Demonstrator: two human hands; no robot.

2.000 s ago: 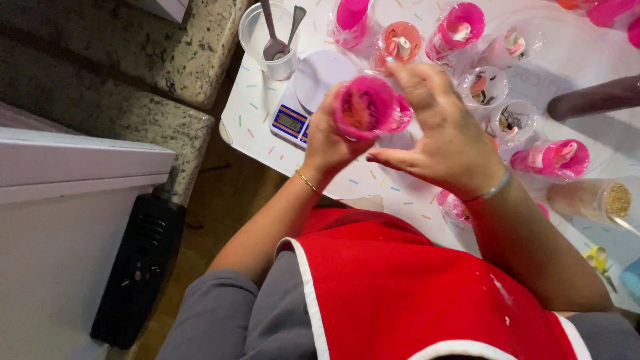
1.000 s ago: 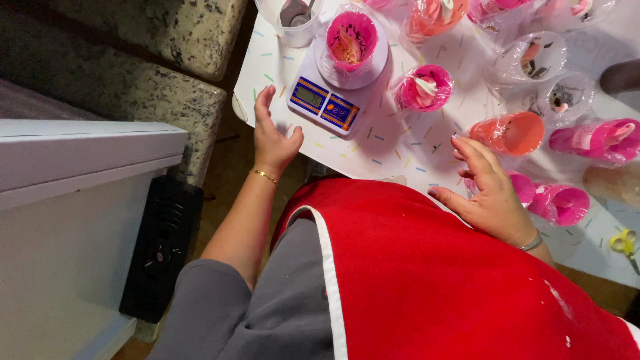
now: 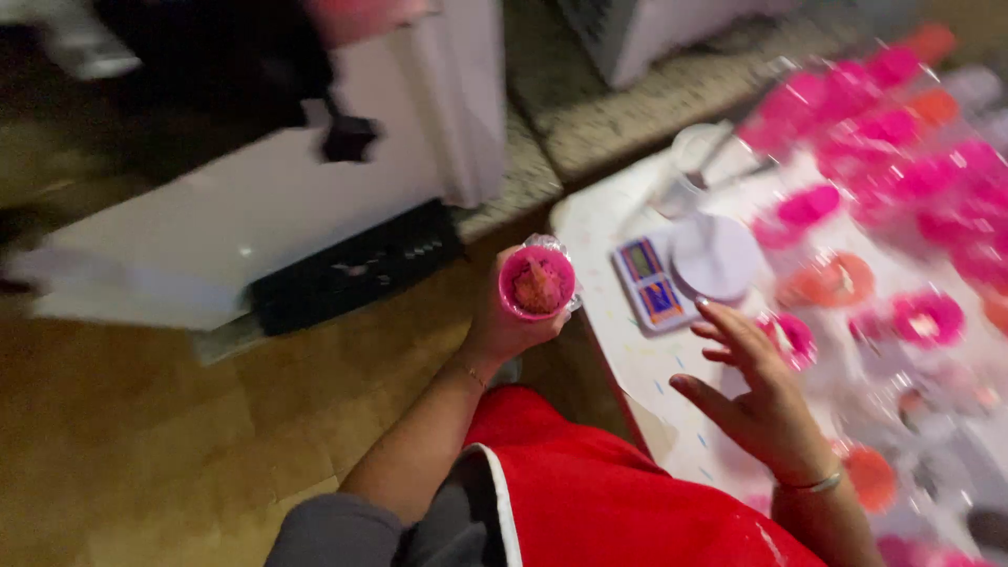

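Note:
My left hand (image 3: 512,327) is closed around a pink cup (image 3: 538,282) with clear wrap about it and crumbly orange-pink filling inside, held over the floor left of the table. Over the table, my right hand (image 3: 752,394) is spread, palm down, and holds nothing; its fingertips are near the corner of the digital kitchen scale (image 3: 654,287). The scale's round white platform (image 3: 715,256) bears no cup. Just right of those fingers stands a pink cup with pale filling (image 3: 790,340). The view is blurred.
Many wrapped pink and orange cups (image 3: 921,319) crowd the right of the table. A clear container (image 3: 681,193) with utensils stands behind the scale. A granite ledge (image 3: 614,130) runs behind the table; a white appliance (image 3: 197,228) and wooden floor (image 3: 197,409) lie left.
A pink cup stood on the scale one second ago; the platform is bare now and my left hand holds a pink cup, off the table's left side. The view has swung left.

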